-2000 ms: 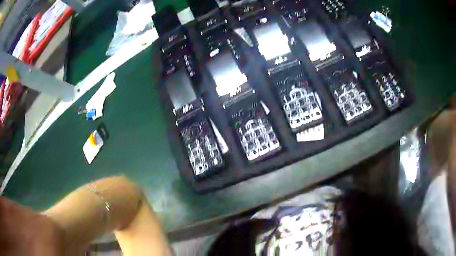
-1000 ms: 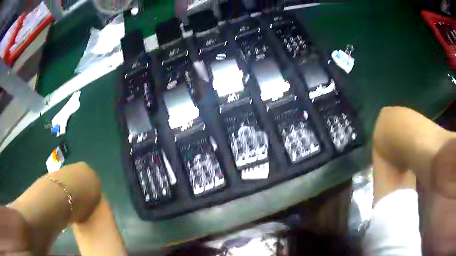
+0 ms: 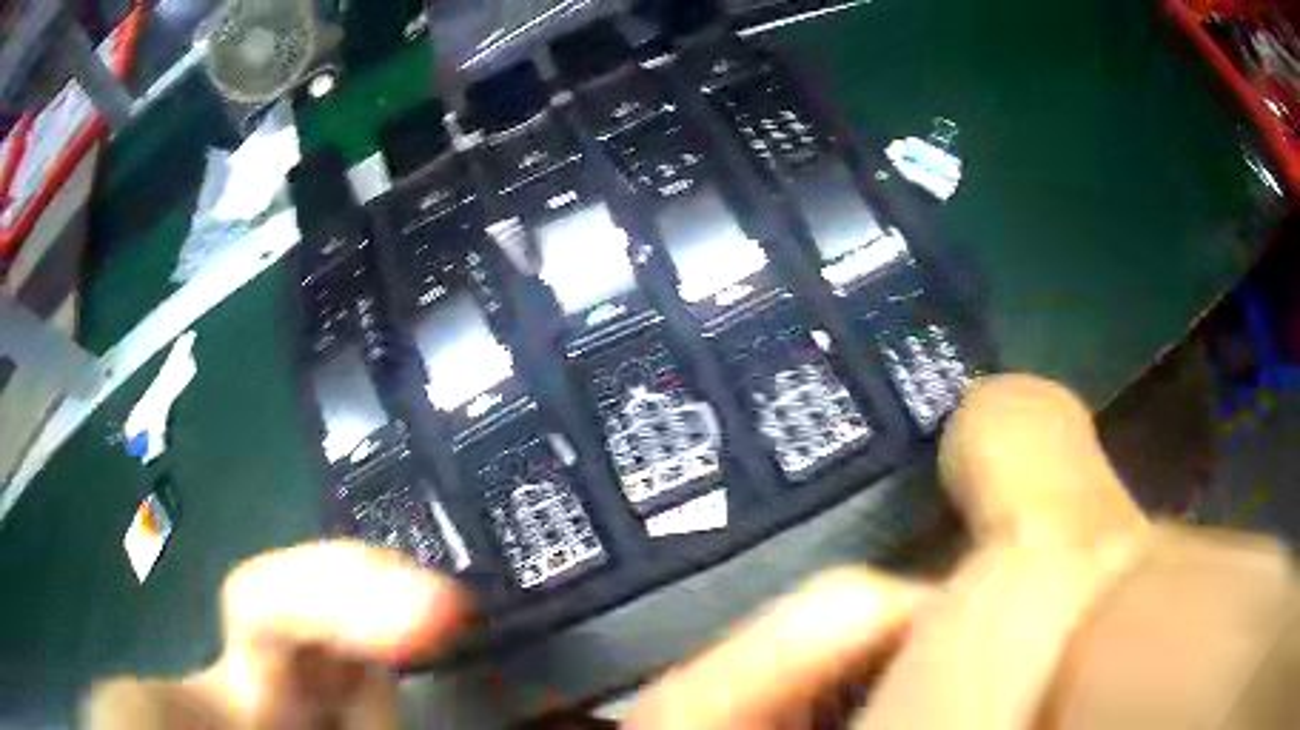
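A black foam tray [image 3: 627, 592] lies tilted in view on the green bench. It holds rows of open black flip phones with glossy screens and silver-edged keys, such as the front middle phone [image 3: 659, 435]. My left hand [image 3: 321, 628], blurred, is at the tray's front left corner and overlaps a phone's lower end; its grip is unclear. My right hand [image 3: 984, 571], blurred and cut off by the edge, has its fingers spread, one by the right corner and one below the front edge. Nothing shows in it. Small white pieces [image 3: 689, 515] lie beside some phones.
On the left lie a white strip with a blue end [image 3: 161, 399], a white-orange packet [image 3: 147, 533] and a crumpled clear bag [image 3: 240, 200]. A blue-white piece [image 3: 927, 166] lies beyond the tray's right side. A small fan [image 3: 261, 46] stands at the back left. Red trays [image 3: 1243, 89] show at the edges.
Both hands, earlier seen as forearms or wrists at the bottom and sides, now show fingers at the tray's front corners. The view has shifted; the phones look unchanged in the tray.
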